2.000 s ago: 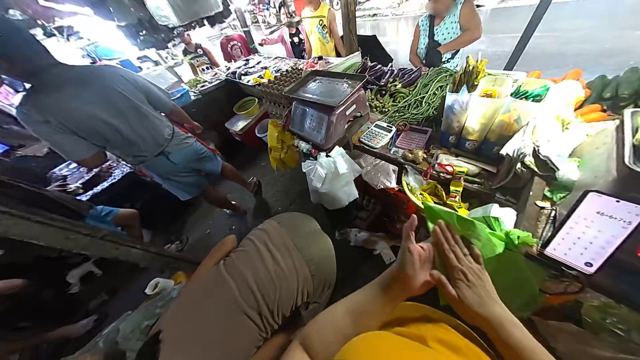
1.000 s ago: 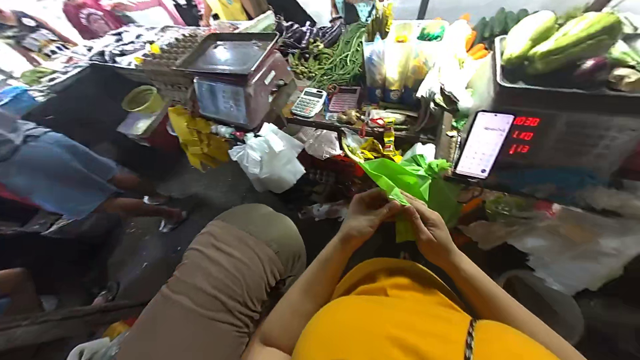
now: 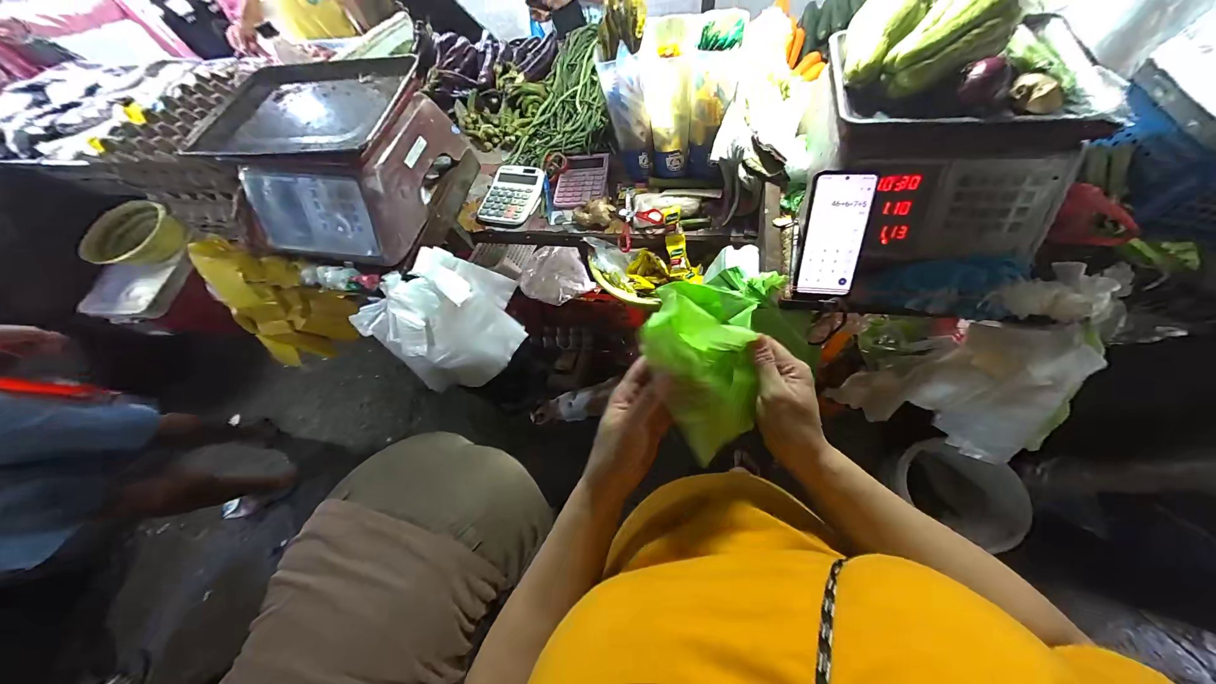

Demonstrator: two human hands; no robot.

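A green plastic bag (image 3: 708, 366) is stretched between my two hands, a little above my lap. My left hand (image 3: 638, 413) grips its left side, slightly blurred. On its right edge, my right hand (image 3: 787, 394) pinches the plastic between thumb and fingers. Just beyond the bag is a bowl (image 3: 622, 285) with yellow packets. A phone (image 3: 836, 233) showing a calculator leans against a digital scale (image 3: 997, 204), whose tray holds green gourds (image 3: 950, 47) and an onion. A white calculator (image 3: 511, 196) and a pink calculator (image 3: 580, 181) lie on the stall.
A second scale (image 3: 328, 157) stands at the left, with yellow bags (image 3: 271, 294) and white plastic bags (image 3: 442, 318) hanging near it. Eggplants and long beans (image 3: 565, 100) lie behind. A person in brown (image 3: 389, 560) is close on my left. A bucket (image 3: 964, 494) stands at the right.
My hands were close together with palms facing two seconds ago; now they are apart, holding the green bag between them. The view has turned to the right.
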